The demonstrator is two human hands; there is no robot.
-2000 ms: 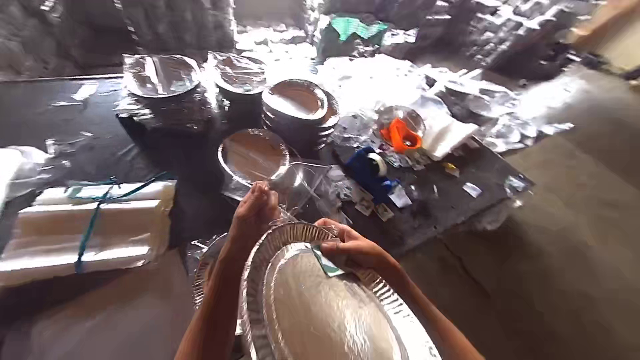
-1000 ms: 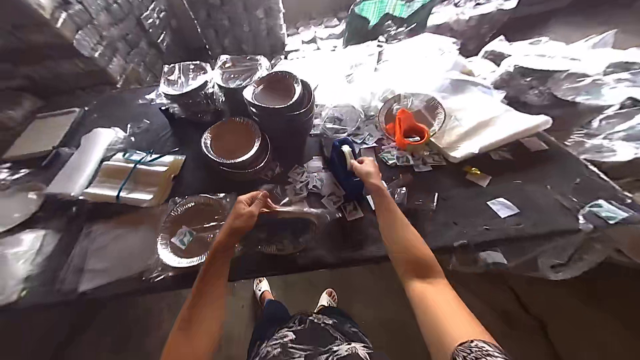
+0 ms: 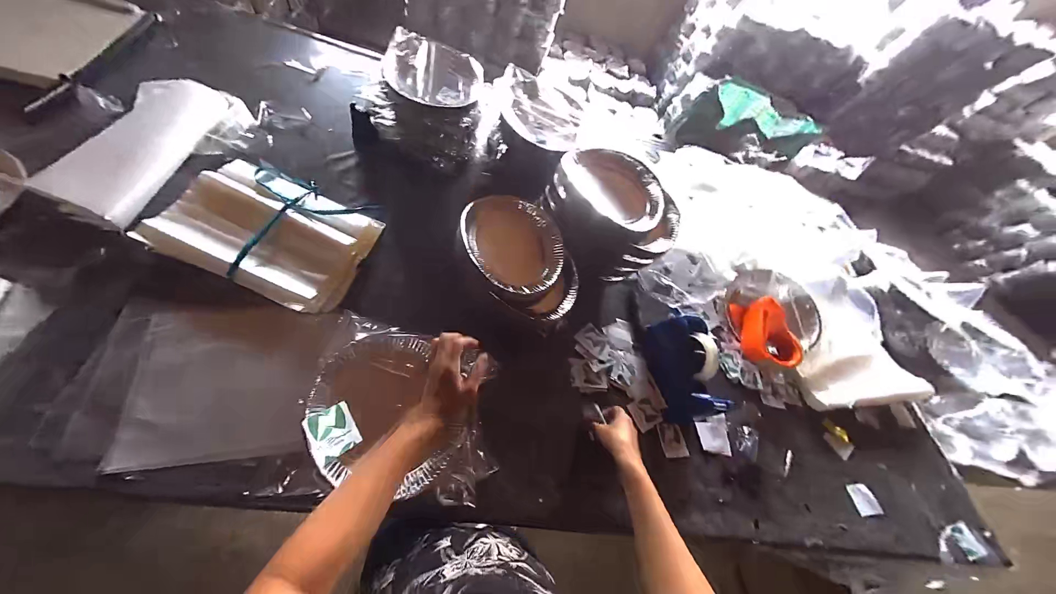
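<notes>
My left hand (image 3: 450, 388) rests with bent fingers on the right side of a foil plate (image 3: 375, 384) covered in clear plastic film, lying near the table's front edge. A green and white label (image 3: 332, 432) lies on the plate's lower left part. Right of the plate, my right hand (image 3: 615, 431) pinches a small pale strip or piece (image 3: 599, 412), too small to name surely. Beyond it stands a blue tape dispenser (image 3: 672, 355) with a white tape roll (image 3: 705, 356). Small printed labels (image 3: 615, 363) lie in a loose heap beside the dispenser.
Foil plates (image 3: 511, 245) and taller plate stacks (image 3: 610, 190) stand behind. Wrapped stacks (image 3: 433, 78) are further back. A bundle of clear bags tied with teal cord (image 3: 272, 235) and loose plastic sheets (image 3: 214, 384) lie left. An orange tape holder (image 3: 767, 332) and white plastic (image 3: 858, 355) lie right.
The right hand has left the tape dispenser and is now nearer the front edge. The left hand is now on the wrapped plate. A second ago it held film to the right of that plate.
</notes>
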